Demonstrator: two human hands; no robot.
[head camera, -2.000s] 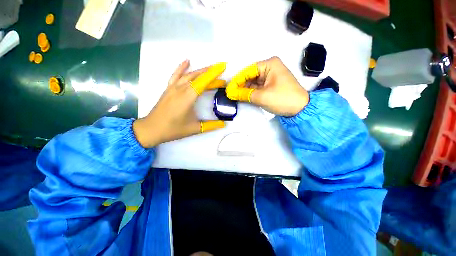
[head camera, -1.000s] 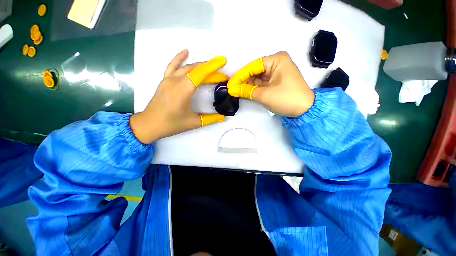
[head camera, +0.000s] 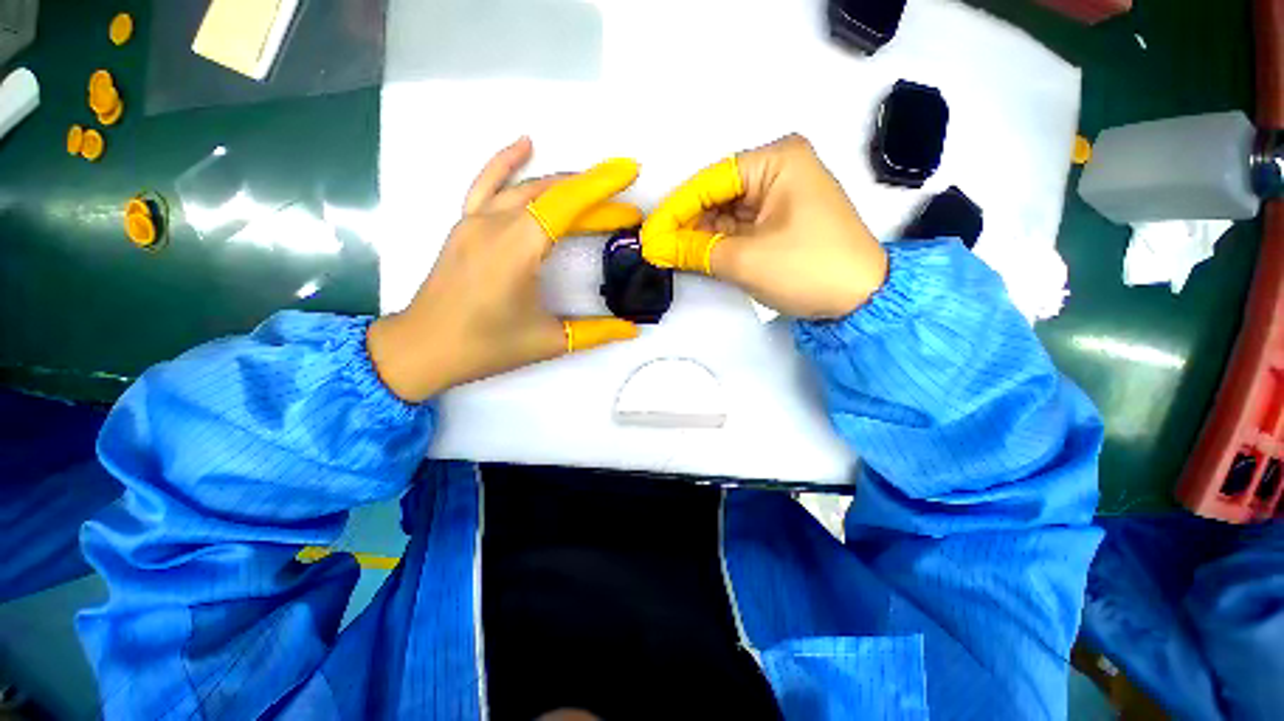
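Observation:
A glossy black watch housing (head camera: 638, 279) lies on the white work mat (head camera: 493, 423). My left hand (head camera: 486, 282), with yellow finger cots, spans it, fingertips at its upper edge and thumb at its lower edge. My right hand (head camera: 775, 233) has its cot-covered thumb and finger pinched together at the housing's upper right corner. Whether something is between these fingertips is hidden. A thin half-round outline (head camera: 670, 395), perhaps film, lies on the mat below the housing.
More black housings (head camera: 910, 133) lie at the mat's upper right. A translucent bottle (head camera: 1172, 166) lies near a crumpled white wipe (head camera: 1176, 254) at right, beside a red tray (head camera: 1222, 437). Loose orange-yellow finger cots (head camera: 104, 93) and a cream pad (head camera: 245, 35) are at upper left.
The view has shifted slightly since the first frame. The pale reflection on the housing's face has gone and it looks dark. Both hands have stayed around the housing with only small fingertip movement.

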